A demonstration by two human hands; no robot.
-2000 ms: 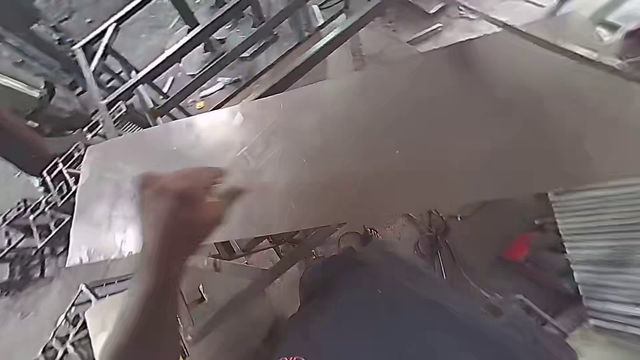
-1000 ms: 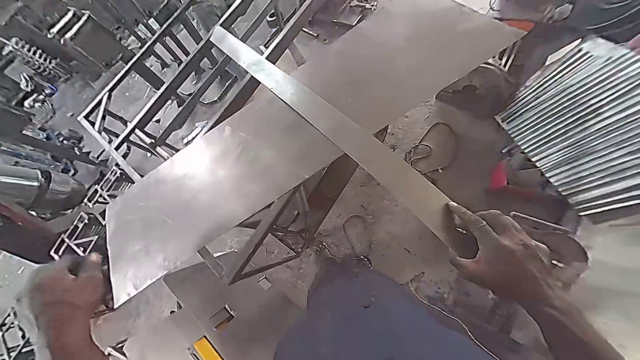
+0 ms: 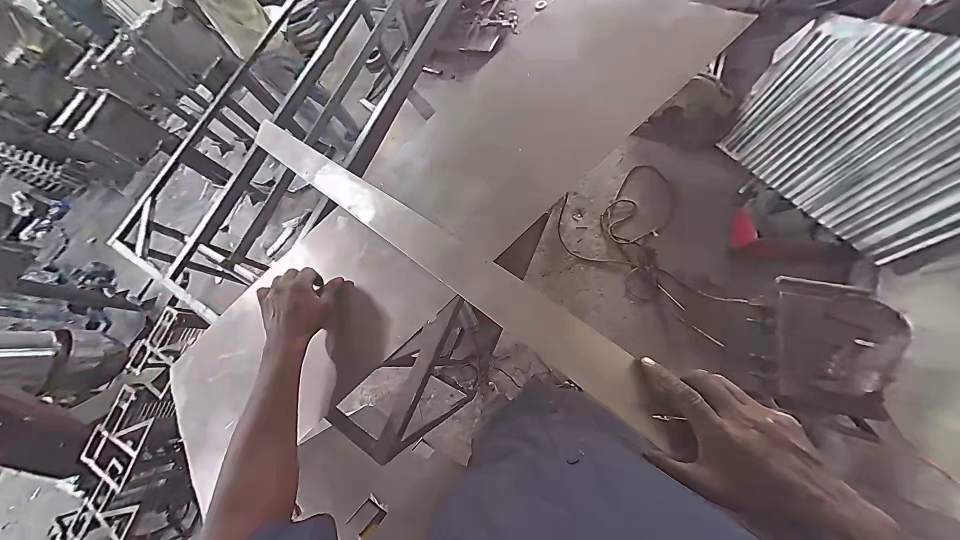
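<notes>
A long flat metal strip [image 3: 450,262] lies slantwise across a large metal sheet [image 3: 502,127], its far end over the steel frame. My right hand [image 3: 720,427] grips the strip's near end at lower right, thumb on top and fingers at its edge. Over the left part of the sheet is my left hand [image 3: 296,304], fingers curled and casting a shadow; whether it pinches something small cannot be told. The sheet's near edge shows between my left forearm and the strip.
A welded steel frame [image 3: 247,169] stands at upper left. Corrugated metal sheets [image 3: 847,135] are at upper right. Loose cable [image 3: 637,202] lies on the ground beyond the strip. A triangular metal support [image 3: 420,390] shows below the sheet, and lattice metalwork [image 3: 112,450] at lower left.
My left hand has moved from the sheet's left corner onto its left part. The strip, absent two seconds ago, was in my right hand one second ago and still is.
</notes>
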